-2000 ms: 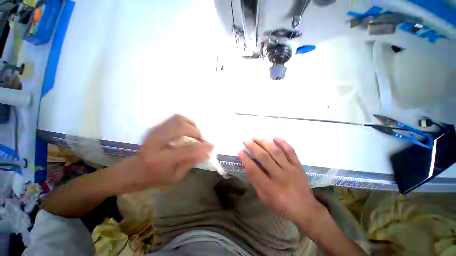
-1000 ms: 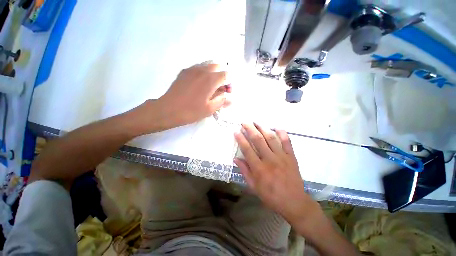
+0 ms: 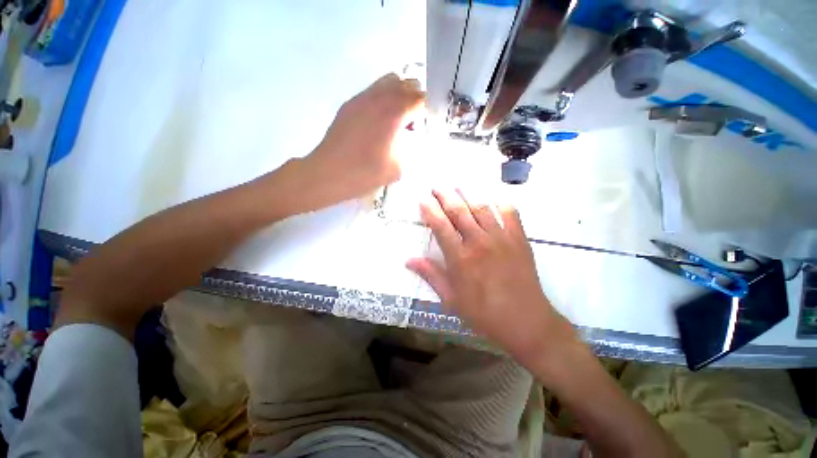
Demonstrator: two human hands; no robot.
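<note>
White lace trim (image 3: 372,306) hangs over the table's front edge; its upper part runs between my hands and is washed out by the lamp. My left hand (image 3: 367,134) lies on the work just left of the needle area (image 3: 466,125), fingertips lost in glare; whether they grip cloth I cannot tell. My right hand (image 3: 484,259) lies palm down with fingers spread on the pale fabric in front of the needle area. The sheer fabric is hard to tell from the white table.
Blue-handled snips (image 3: 708,270) and a black phone (image 3: 730,313) lie at the right. A grey measuring strip (image 3: 260,288) runs along the front edge. The round metal dial (image 3: 518,143) is on the machine head. Yellowish cloth (image 3: 717,402) is heaped below.
Since the first frame my left hand has moved up from the table's front edge to beside the needle area. Since the second, both hands have shifted slightly further up.
</note>
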